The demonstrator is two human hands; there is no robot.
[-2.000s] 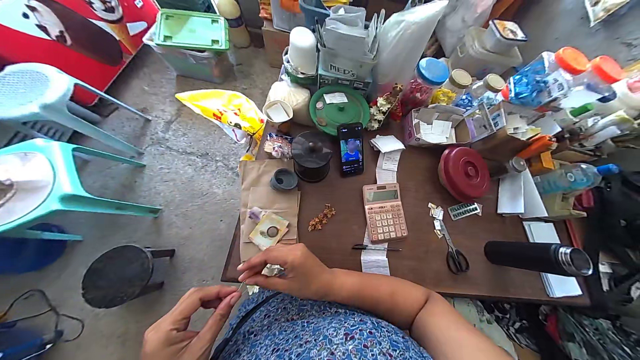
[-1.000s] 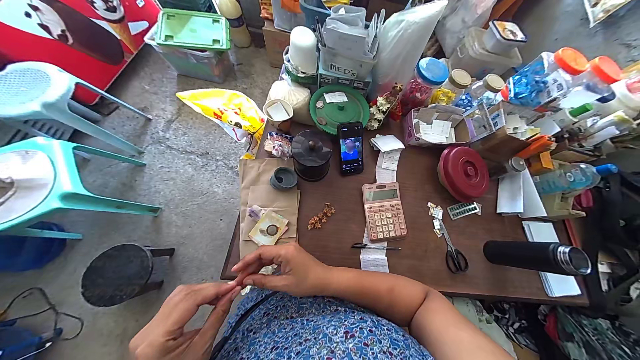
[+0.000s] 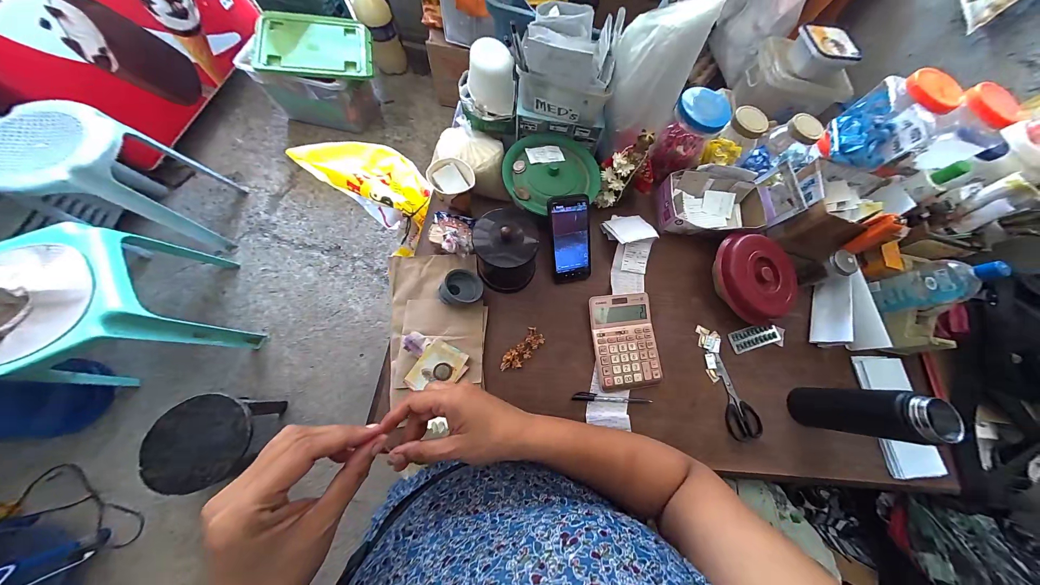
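My left hand (image 3: 288,487) is low at the left, thumb and forefinger pinched together; whether anything lies between them is too small to tell. The fingers of my right hand (image 3: 455,422) meet its fingertips, and a small pale thing shows beneath that hand. Just beyond the hands, a banknote (image 3: 431,357) with a coin (image 3: 443,371) on it rests on brown paper (image 3: 406,284). To the right of these lies a small heap of dried brown pieces (image 3: 522,349), then a pink calculator (image 3: 626,345) and a pen (image 3: 609,398) on a paper strip.
Behind stand a dark lidded pot (image 3: 505,248), a small grey bowl (image 3: 461,287), a smartphone (image 3: 570,240) and a green lid (image 3: 551,171). Scissors (image 3: 735,406), a maroon lidded container (image 3: 756,278) and a black flask (image 3: 853,414) are at the right. A black stool (image 3: 195,443) stands on the floor at left.
My fingertips were apart two seconds ago and then came together. My hands stay near the table's front left corner. The picture on the phone's screen has changed.
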